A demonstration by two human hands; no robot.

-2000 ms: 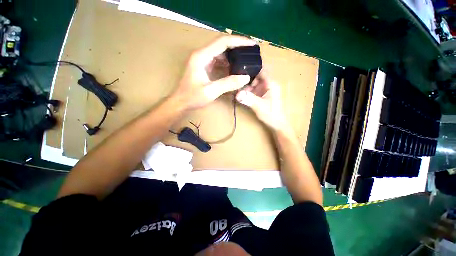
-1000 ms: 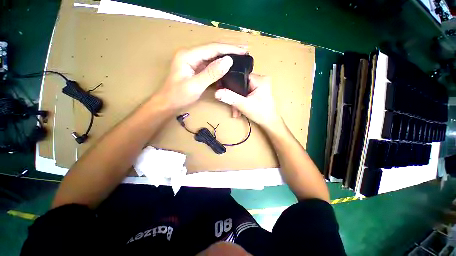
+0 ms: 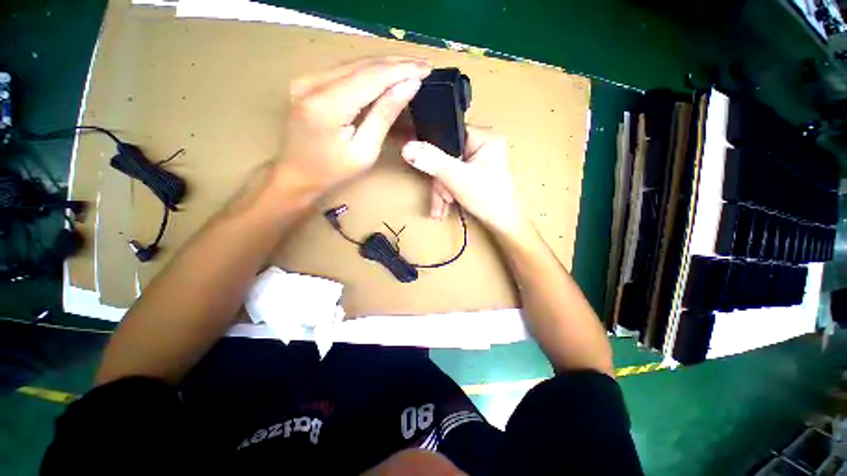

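Note:
A black adapter housing (image 3: 436, 113) is held above the cardboard, a dark round part showing at its upper right. No circuit board shows in it. My left hand (image 3: 348, 116) has its fingertips on the housing's top left. My right hand (image 3: 464, 177) grips its lower end, thumb in front. The output cord (image 3: 462, 244) hangs from below my right hand to a tied bundle (image 3: 389, 257) on the cardboard, ending in an angled DC plug (image 3: 336, 216). Where the cord enters the housing is hidden by my right hand.
The cardboard sheet (image 3: 232, 74) lies over white sheets. A second cord bundle (image 3: 149, 177) lies at left, beside a dark cord pile (image 3: 32, 218). A crumpled white piece (image 3: 295, 302) is at the near edge. Stacked boards (image 3: 650, 223) stand at right with rows of black housings (image 3: 775, 228).
The housing has been turned so a longer, flatter face shows. The cord bundle has shifted right, and its plug has come into view. My left fingers have moved to the housing's top.

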